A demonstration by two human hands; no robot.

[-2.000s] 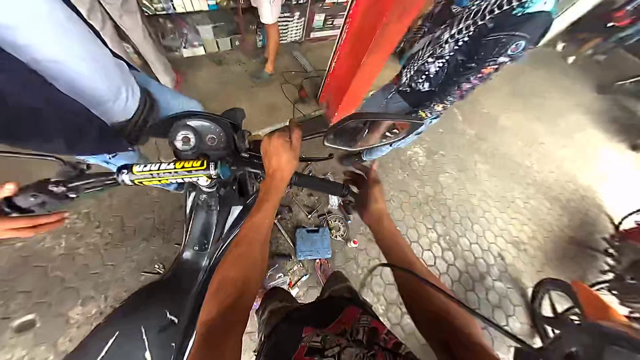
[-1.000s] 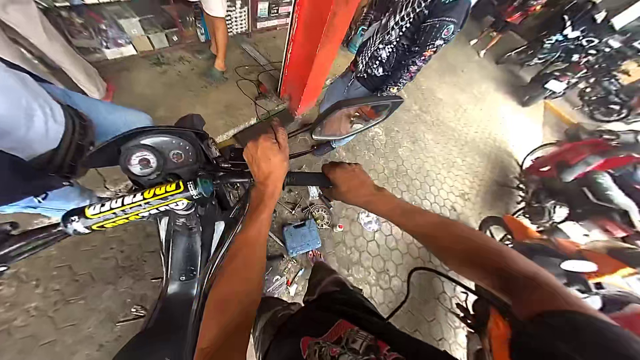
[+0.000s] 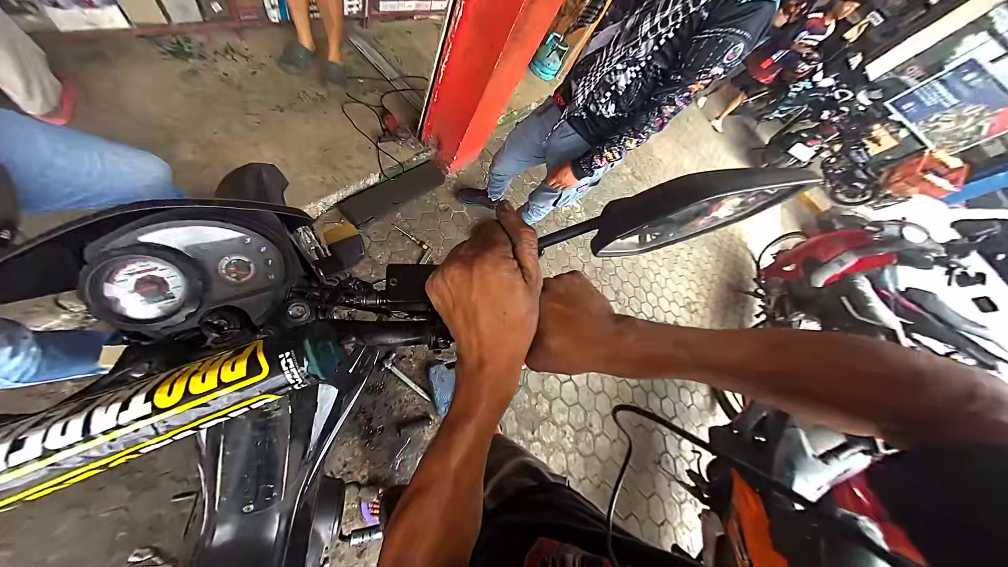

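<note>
My left hand (image 3: 488, 291) is closed around the right side of the motorcycle handlebar (image 3: 386, 332), beside the black brake fluid reservoir (image 3: 411, 285) and the base of the mirror stem (image 3: 568, 234). Its fingers hide the part beneath them. Directly to its right, touching it, my right hand (image 3: 571, 323) is wrapped around the handlebar's outer end, covering the grip. The black side mirror (image 3: 701, 211) extends up and to the right of both hands. Left of them are the instrument cluster (image 3: 189, 272) and the padded crossbar (image 3: 150, 413), which bears lettering.
A red post (image 3: 484, 79) rises ahead, with a person in jeans (image 3: 543, 146) standing beside it. Parked motorcycles (image 3: 858, 276) line the right side. A blue case (image 3: 442, 386) and metal tools lie on the ground under the handlebar. A black cable (image 3: 622, 472) hangs at lower right.
My right hand has moved left along the handlebar and now touches my left hand; two seconds ago it was at the bar's outer end. The view has moved closer to the handlebar.
</note>
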